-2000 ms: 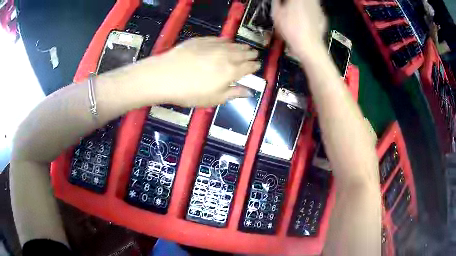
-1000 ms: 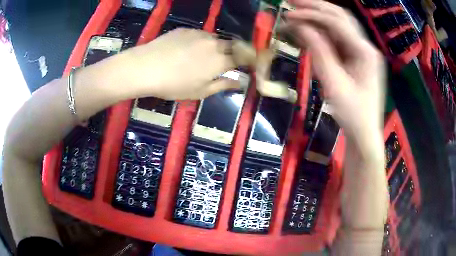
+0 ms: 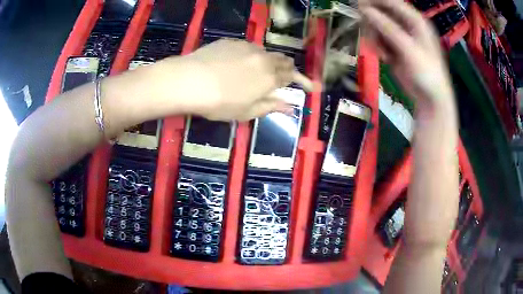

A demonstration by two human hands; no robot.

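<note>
A red phone tray lies in front of me with open black flip phones in its slots, white number keys towards me. Pale-framed pressing pieces lie over the phones' screens. My left hand, from the wrist with a bracelet, reaches across the tray. Its fingertips are at the top of one pressing piece; its grip is unclear. My right hand is raised over the tray's upper right, blurred. Tan loops, perhaps rubber bands, show as a blur between the hands; what holds them is unclear.
More red trays with dark phones stand at the upper right and lower right. A dark green worktop shows at the left, with a small white scrap on it. A pale strip runs beside the tray's right side.
The tray has shifted left in view. The tan loops, near my left fingers a second ago, now show farther right and higher. My right hand has moved slightly up. The rightmost pressing piece is now more fully visible.
</note>
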